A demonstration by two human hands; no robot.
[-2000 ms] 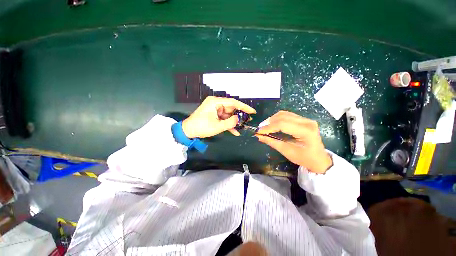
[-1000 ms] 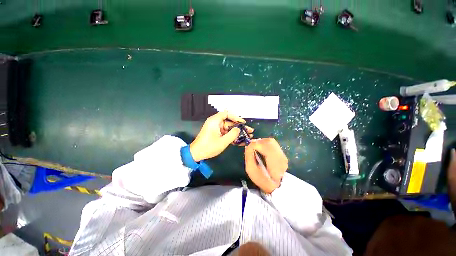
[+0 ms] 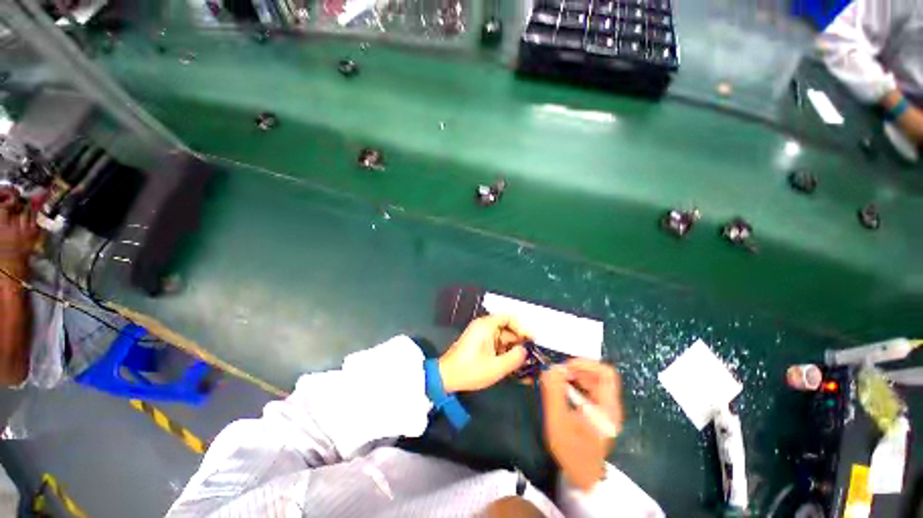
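Note:
My left hand [image 3: 484, 354], with a blue wrist strap, holds a small dark electronic unit [image 3: 533, 361] between its fingers, low in front of me. My right hand [image 3: 584, 415] is right beside it and grips the slim tweezers [image 3: 578, 397], pointed at the unit. The tips and any piece on them are too small to tell. The adhesive strip sheet [image 3: 552, 326] lies just behind the hands, black at left and white at right, partly covered by them.
A white paper square [image 3: 700, 384] and a dispensing syringe [image 3: 731, 460] lie at right, before the controller [image 3: 828, 420]. Small units sit on the conveyor [image 3: 425, 132]. Black trays [image 3: 599, 46] stand on the far side. Other people's arms show at far left and top right.
The view has tilted up and turned, showing more of the conveyor, the trays and other people. My left hand still holds the unit; my right hand stays close to it with the tweezers.

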